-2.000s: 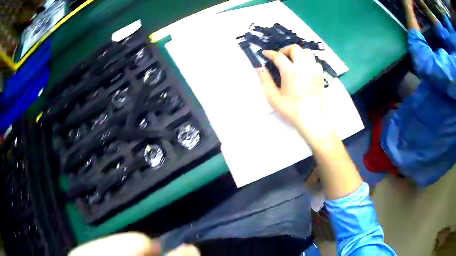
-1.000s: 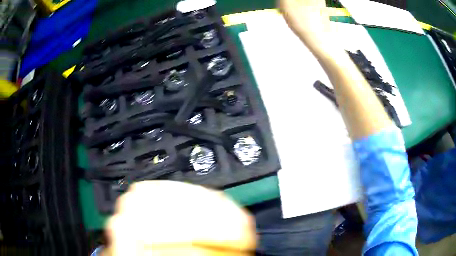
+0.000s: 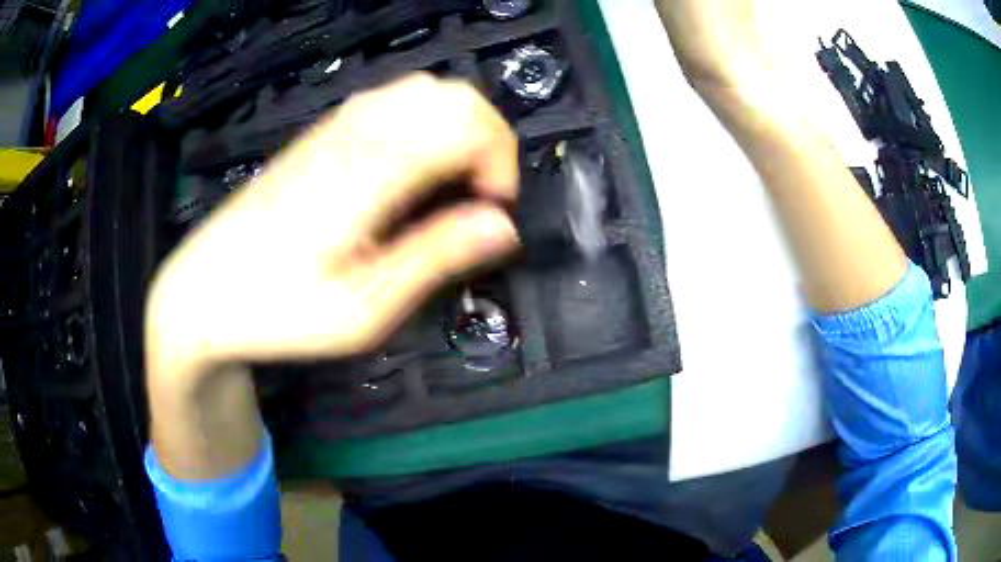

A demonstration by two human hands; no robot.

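Note:
My left hand (image 3: pixel 340 220) is blurred over the foam tray (image 3: pixel 483 406). Its thumb and fingers close on a dark piece with a blurred, shiny watch body (image 3: pixel 587 203) at its right end, above the tray's right side. The tray's near right pocket is bare. Another watch body (image 3: pixel 483 327) sits in the pocket to its left, and one more (image 3: pixel 530 74) sits farther back. My right hand (image 3: pixel 713 38) is over the white sheet, cut off by the top edge; its fingers are out of the picture.
A strap pile (image 3: pixel 906 159) lies on the right of the white sheet (image 3: pixel 724 384). Stacked foam trays (image 3: pixel 110 318) stand at the left. A blue cloth or bag (image 3: pixel 121 44) is at the upper left. The green bench edge (image 3: pixel 494 445) runs in front of the tray.
My left hand has moved up over the tray from the lower edge. The watch body has left the near right pocket. My right hand has gone from the strap pile to the top edge.

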